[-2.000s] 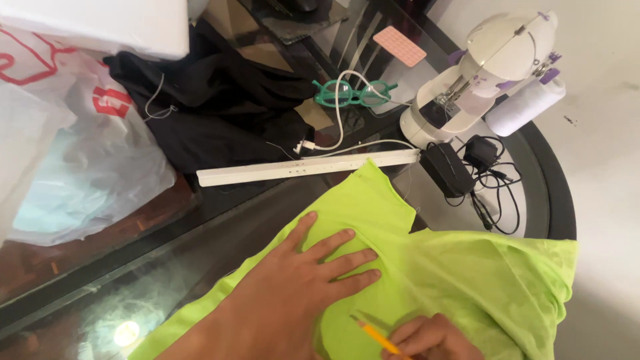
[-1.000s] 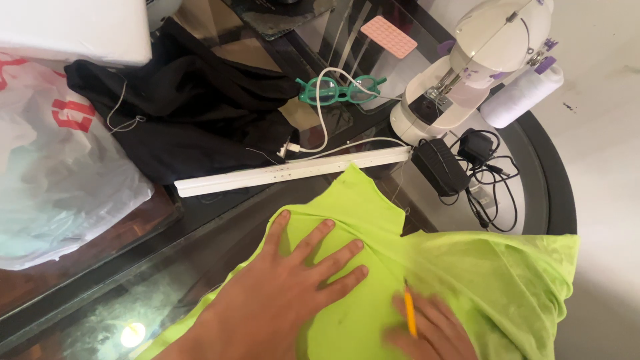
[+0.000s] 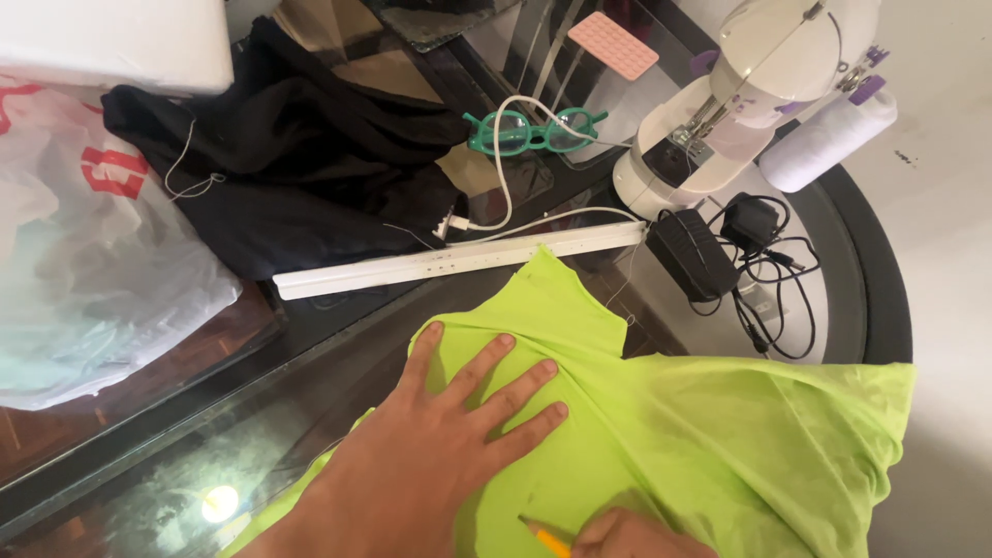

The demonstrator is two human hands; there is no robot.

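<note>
Lime-green fabric (image 3: pixel 697 434) lies with folds over the glass tabletop. My left hand (image 3: pixel 442 434) presses flat on it, fingers spread, holding nothing. At the bottom edge, my right hand (image 3: pixel 632 535) grips a yellow pencil (image 3: pixel 549 539), its dark tip pointing up and left close to the fabric, right of my left hand. A few faint dark marks show on the cloth near the tip. Part of my right hand is cut off by the frame. The fabric's upper corner overlaps a long white plastic strip (image 3: pixel 465 262).
A white mini sewing machine (image 3: pixel 697 147) with a white thread spool (image 3: pixel 829 143) stands at the upper right, beside a black power adapter (image 3: pixel 692 254) and cables. Green eyeglasses (image 3: pixel 535 133), a pink textured pad (image 3: pixel 613 46), black cloth (image 3: pixel 310 155) and a plastic bag (image 3: pixel 101 256) lie farther back.
My right hand, with the pencil, has moved down and left over the fabric since a second ago. The fabric under my left hand is more bunched near the fingertips.
</note>
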